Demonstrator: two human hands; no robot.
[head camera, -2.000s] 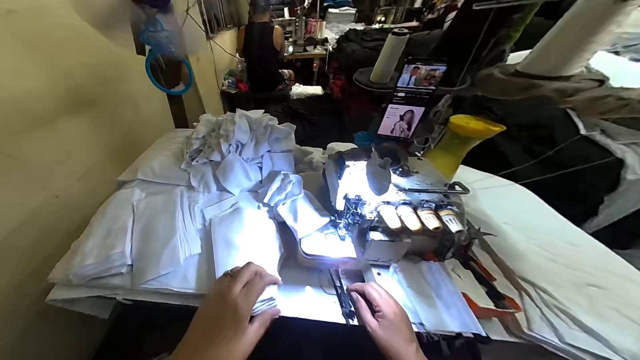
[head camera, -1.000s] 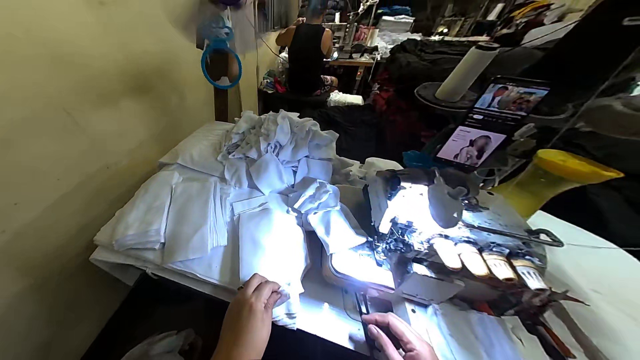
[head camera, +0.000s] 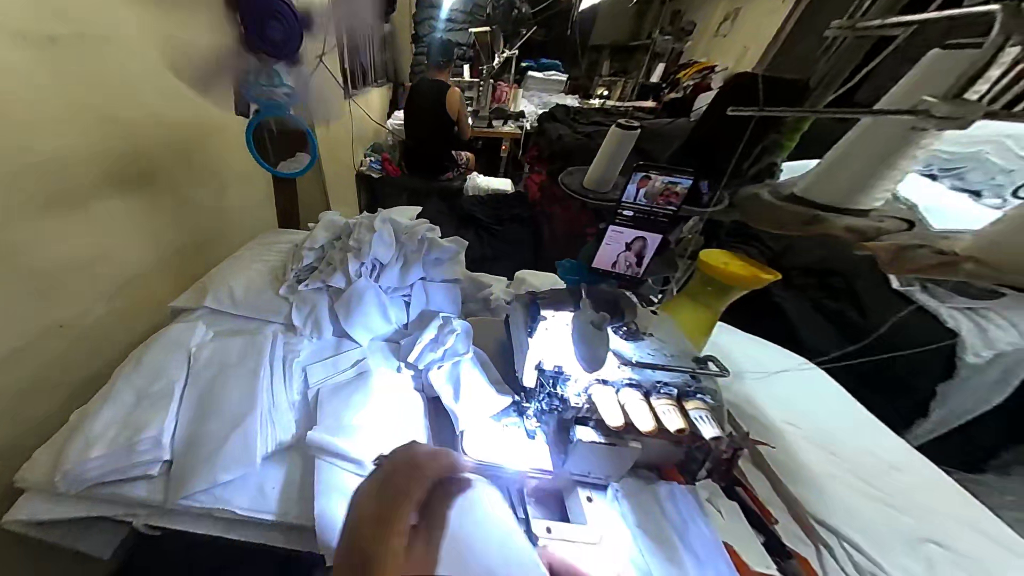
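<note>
My left hand (head camera: 404, 508) is over the front edge of the white cloth stack, its fingers curled at a white cloth piece (head camera: 480, 532) that lies to its right. Only the fingertips of my right hand (head camera: 560, 562) show at the bottom edge, by the right side of that piece. Just beyond stands an overlock sewing machine (head camera: 592, 360) with its lamp lit and a row of tension dials. A white cloth piece (head camera: 460, 384) hangs beside its needle area. Folded white cloth pieces (head camera: 372, 412) lie left of the machine.
A heap of crumpled white cloth (head camera: 376, 264) rises behind the folded stacks (head camera: 224, 400). A phone (head camera: 644, 220), a thread cone (head camera: 612, 156) and a yellow plastic container (head camera: 716, 296) stand behind the machine. A person (head camera: 432, 120) sits farther back.
A white piece now lies between my hands, where none showed a second ago. My left hand has come up larger and nearer the machine; my right hand has dropped mostly out of view.
</note>
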